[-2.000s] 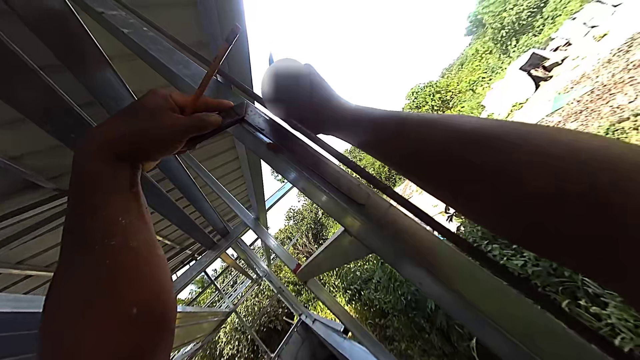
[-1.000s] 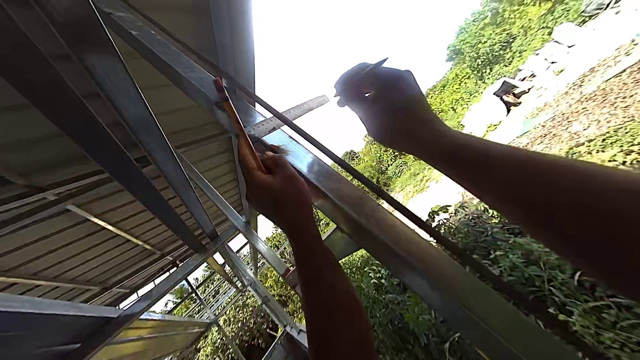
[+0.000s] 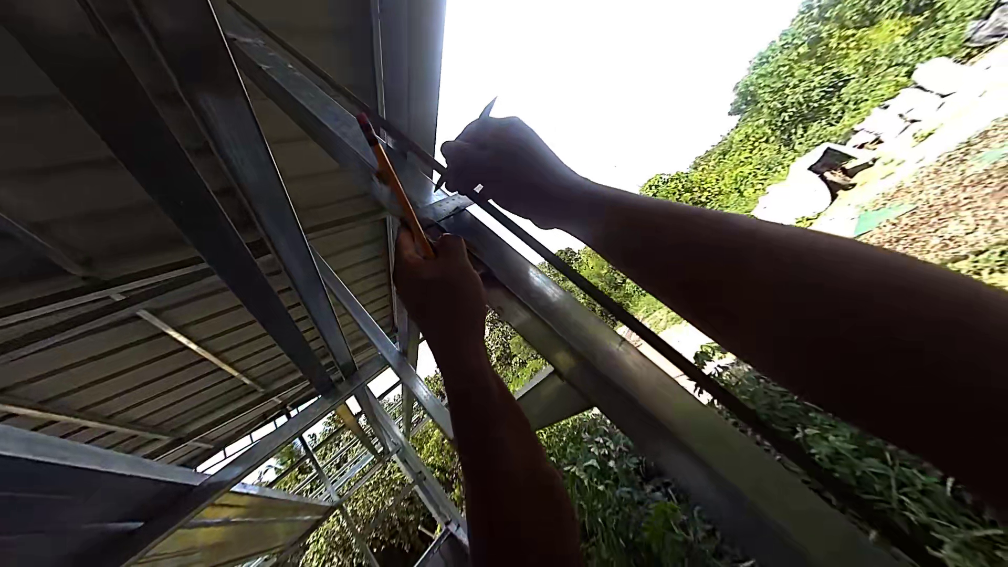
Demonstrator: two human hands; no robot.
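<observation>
My left hand [image 3: 441, 276] grips an orange stick-like tool [image 3: 398, 185] with a dark red tip, pointing up and left, against the underside of a metal beam [image 3: 583, 323]. Just above that hand, a short part of a metal ruler [image 3: 447, 206] lies across the beam. My right hand [image 3: 504, 169] pinches a thin pointed marking tool [image 3: 488, 108], whose lower tip [image 3: 439, 183] comes down close to the ruler and the beam. A dark cable or rod [image 3: 614, 307] runs along the beam, passing by my right hand.
Metal roof framing [image 3: 276, 197] and corrugated roof sheets [image 3: 71, 189] fill the left side. A metal bracket [image 3: 551, 398] joins the beam from below. Leafy plants [image 3: 630, 480] grow beneath, and pale rubble [image 3: 906, 110] lies on the ground at the upper right.
The ruler stuck out past the beam a second ago; now only a short part shows. My right hand has come down and left, from beyond the ruler's end to the beam.
</observation>
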